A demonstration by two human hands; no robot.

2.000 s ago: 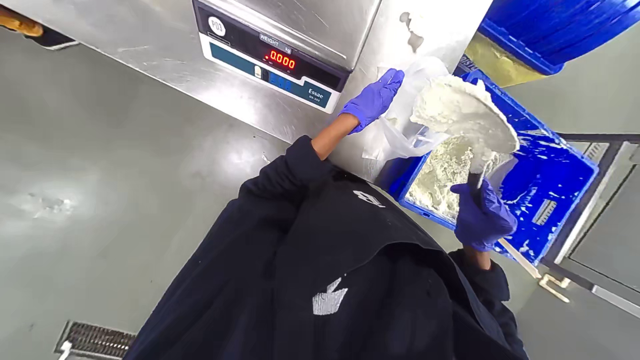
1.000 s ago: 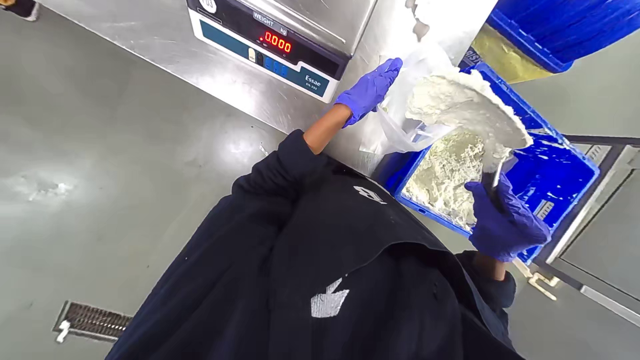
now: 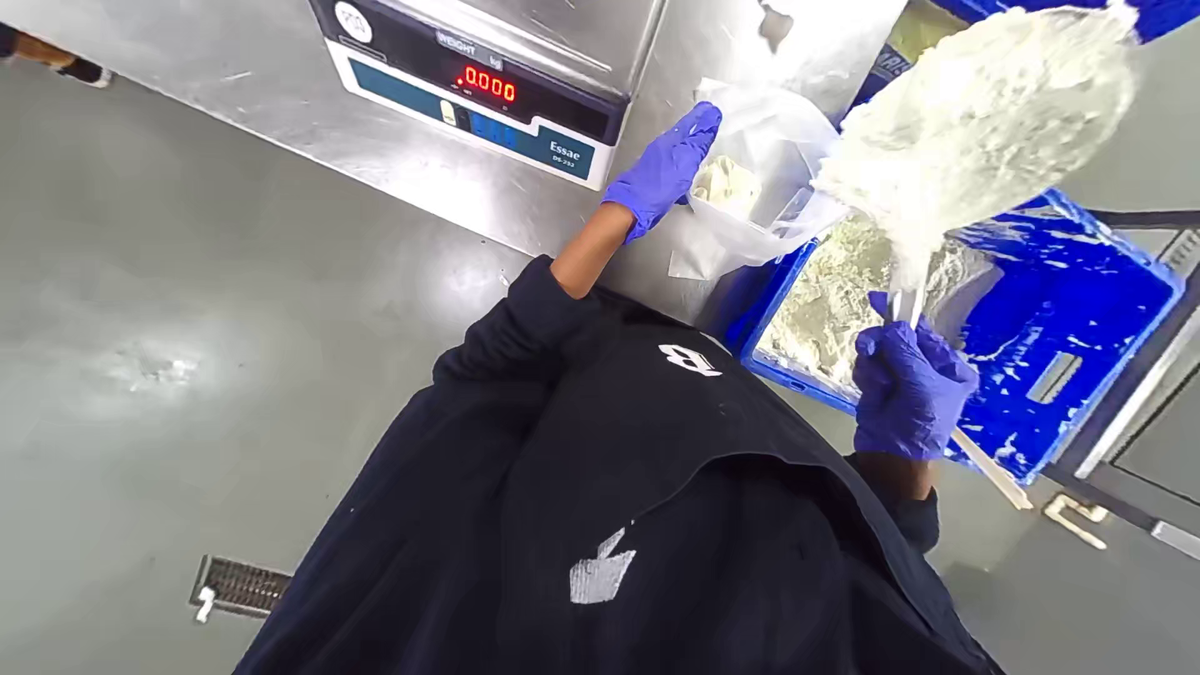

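Observation:
My left hand (image 3: 664, 172), in a purple glove, grips the near edge of a clear plastic bag (image 3: 764, 155) on the steel table. A lump of pale, creamy mass (image 3: 727, 186) shows inside the bag. With my right hand (image 3: 911, 384), gloved alike, I hold the handle of a scoop (image 3: 907, 298); its head is hidden under a large heap of whitish, dough-like mass (image 3: 994, 112). That heap is raised beside the bag, above a blue plastic crate (image 3: 1087, 375) that contains more of the same mass (image 3: 834, 295). A wooden stick (image 3: 994, 469) pokes out below my right hand.
An Essae weighing scale (image 3: 478, 94) reading 0.000 stands on the steel table (image 3: 412, 178), left of my left hand. Another blue container (image 3: 994, 7) is at the top right. Beyond the crate runs a metal frame (image 3: 1139, 394). A floor drain (image 3: 246, 586) lies at the lower left.
The scoop with its heap has risen from low over the crate and the bag, and looks much larger. The bag's mouth now shows wide apart, with a lump visible inside.

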